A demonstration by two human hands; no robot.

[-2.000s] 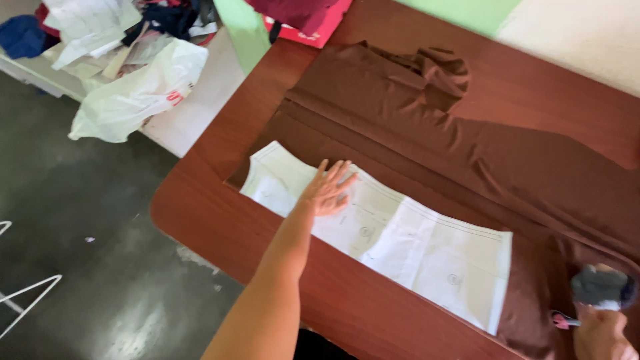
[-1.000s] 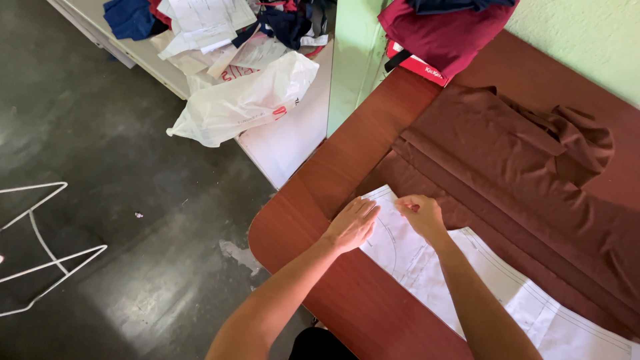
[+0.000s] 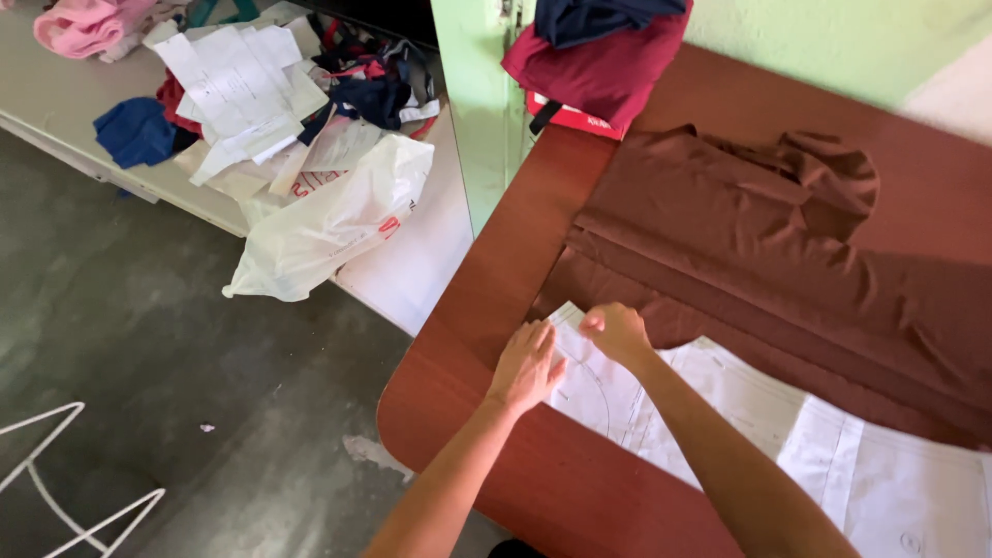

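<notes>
A white paper sewing pattern (image 3: 744,387) with drawn lines lies over the near edge of brown fabric (image 3: 697,225) spread on a wooden table (image 3: 434,387). My left hand (image 3: 528,368) rests flat on the pattern's left end, at the border with the table. Close to its right, my right hand (image 3: 618,333) is at the pattern's upper left corner with its fingers curled inward. Whether something small, such as a pin, is between those fingertips cannot be told.
Dark blue and maroon folded cloth (image 3: 597,70) sits on a red box (image 3: 577,120) at the table's back corner. On a low white shelf (image 3: 403,256) lie paper pieces (image 3: 240,85), fabric scraps and a white plastic bag (image 3: 333,225). A white metal frame (image 3: 46,488) stands at lower left.
My right hand, at far right beside a dark pincushion-like item two seconds ago, is now at the pattern's left end. My left hand has moved to that end too. The view has shifted left.
</notes>
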